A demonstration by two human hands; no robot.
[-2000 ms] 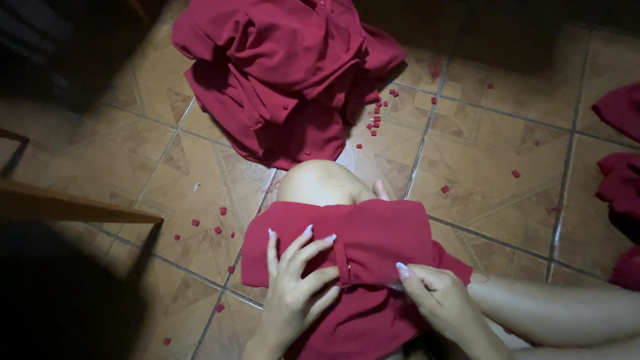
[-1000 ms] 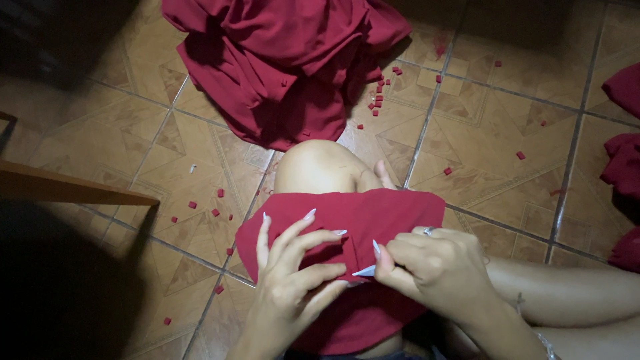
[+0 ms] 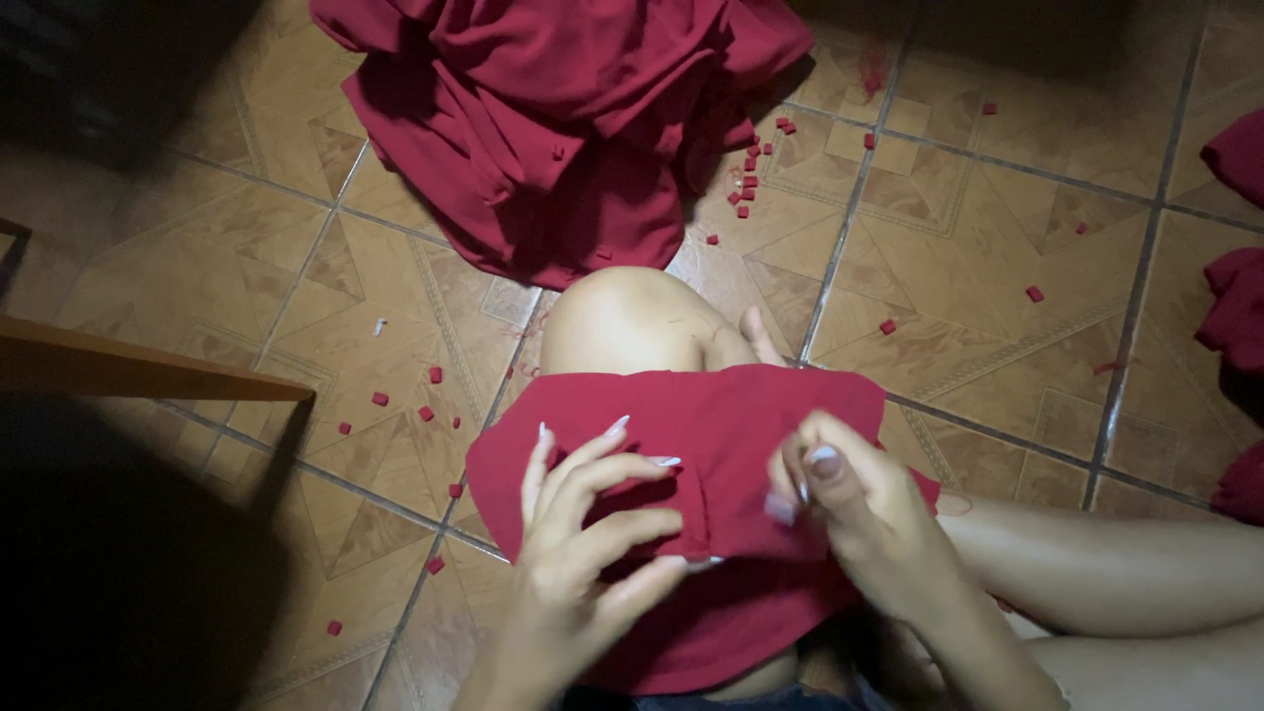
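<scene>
A piece of red cloth (image 3: pixel 770 415) lies across the person's bent leg, with a raised strip or folded edge near its middle. My left hand (image 3: pixel 592 523) rests on the cloth with its fingers spread, thumb and fingertips beside that strip. Just right of it, my right hand (image 3: pixel 849 494) is lifted over the cloth, its fingers curled and blurred; a small pale thing shows at the fingertips, and whether it is a nail or a held tool I cannot tell. A large heap of red cloth (image 3: pixel 573 128) lies on the floor beyond the knee.
Small red scraps (image 3: pixel 749 183) and bits of thread are scattered over the tiled floor (image 3: pixel 987 237). A wooden furniture leg (image 3: pixel 148 360) juts in from the left. More red cloth (image 3: pixel 1239 306) lies at the right edge. Bare legs (image 3: pixel 1106 563) stretch to the lower right.
My right hand has come up off the cloth's middle strip, where it was a second ago, and moved a little right. My left hand stays on the cloth beside the strip.
</scene>
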